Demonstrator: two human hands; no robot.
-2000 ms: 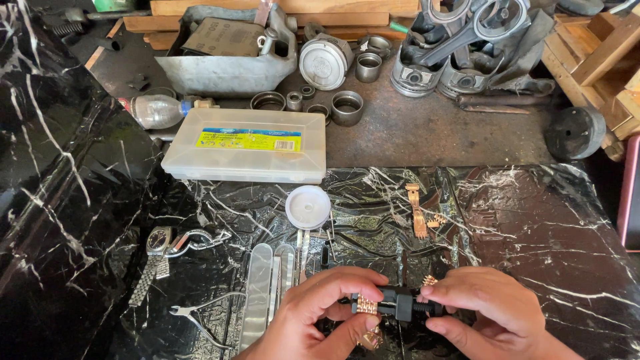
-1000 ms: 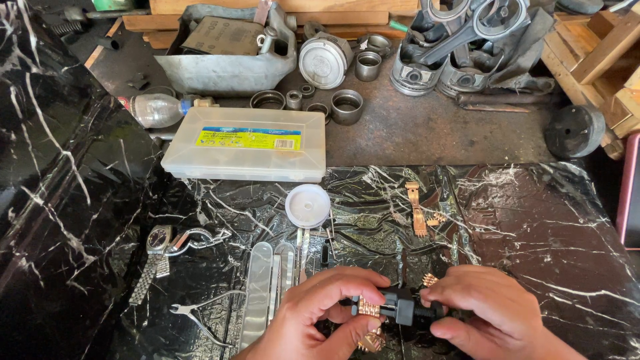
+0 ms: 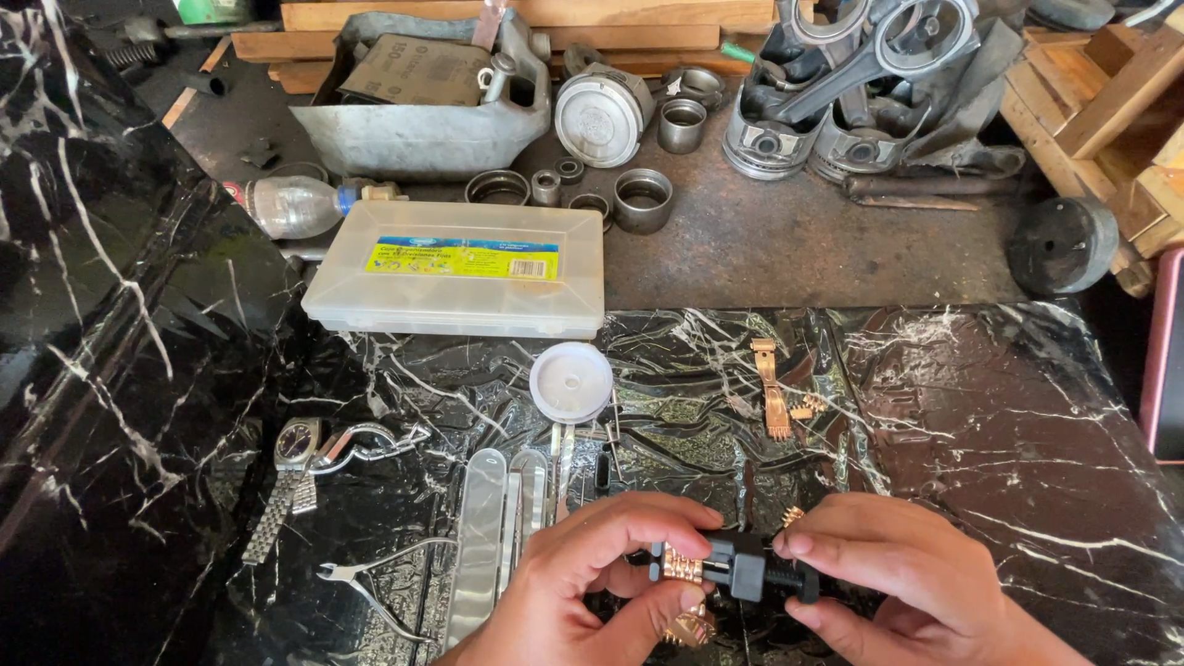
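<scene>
My left hand [image 3: 620,578] grips a black watch-band link remover [image 3: 745,566] and the gold-coloured metal watch band [image 3: 683,566] seated in it, part of which hangs below. At the tool's threaded screw end, my right hand [image 3: 893,573] has its fingertips around the knob, with a gold-coloured band piece [image 3: 792,518] by the index finger. A gold-coloured clasp [image 3: 770,388] and small loose links [image 3: 809,405] lie beyond my hands. Left of them are a round white plastic dish [image 3: 572,382], tweezers [image 3: 562,472], cutting nippers [image 3: 356,578] and a steel watch [image 3: 298,442].
A translucent organizer box [image 3: 462,301] stands behind the dish. Farther back are a cut-open metal-grey container [image 3: 416,139], metal rings [image 3: 643,199], engine pistons [image 3: 768,139], a plastic bottle [image 3: 294,205] and a black round part [image 3: 1064,245]. A black marbled sheet [image 3: 971,444] covers the near surface.
</scene>
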